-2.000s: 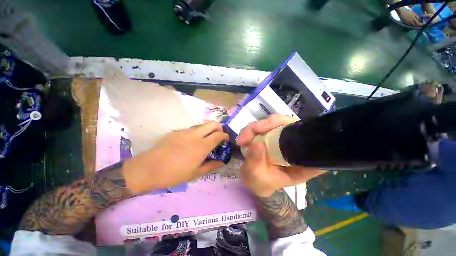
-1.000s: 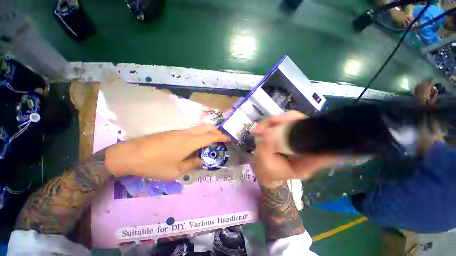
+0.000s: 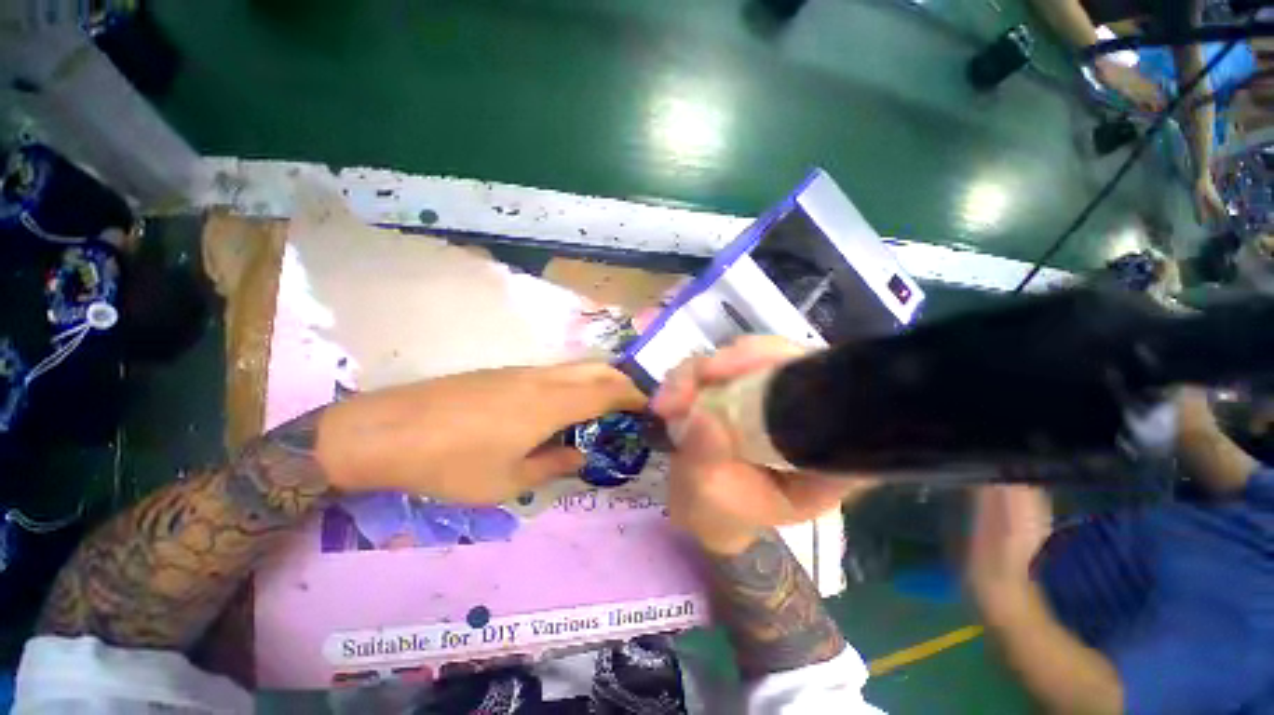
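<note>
The round circuit board (image 3: 612, 447) on a dark unit sits on the pink cardboard mat (image 3: 461, 587), its face up. My left hand (image 3: 482, 430) holds the unit from the left, fingers around its rim. My right hand (image 3: 734, 461) is closed around the pale nose of the black electric screwdriver (image 3: 964, 398), which lies nearly level and points left at the board. The driver tip and any screw are hidden by my fingers. The white screw feeder (image 3: 789, 273) with blue-purple edges stands just behind the driver.
Waiting units (image 3: 87, 286) with white wires lie at the far left. The green conveyor (image 3: 559, 98) runs behind the chipped white rail (image 3: 489, 210), with a black unit (image 3: 1000, 56) on it. Another person in blue (image 3: 1160, 573) is close at the right; more hands show at the top right.
The driver drew back to the right, uncovering the board, then returned to it. Units on the conveyor moved left. The person at the right now has an arm and hand in view.
</note>
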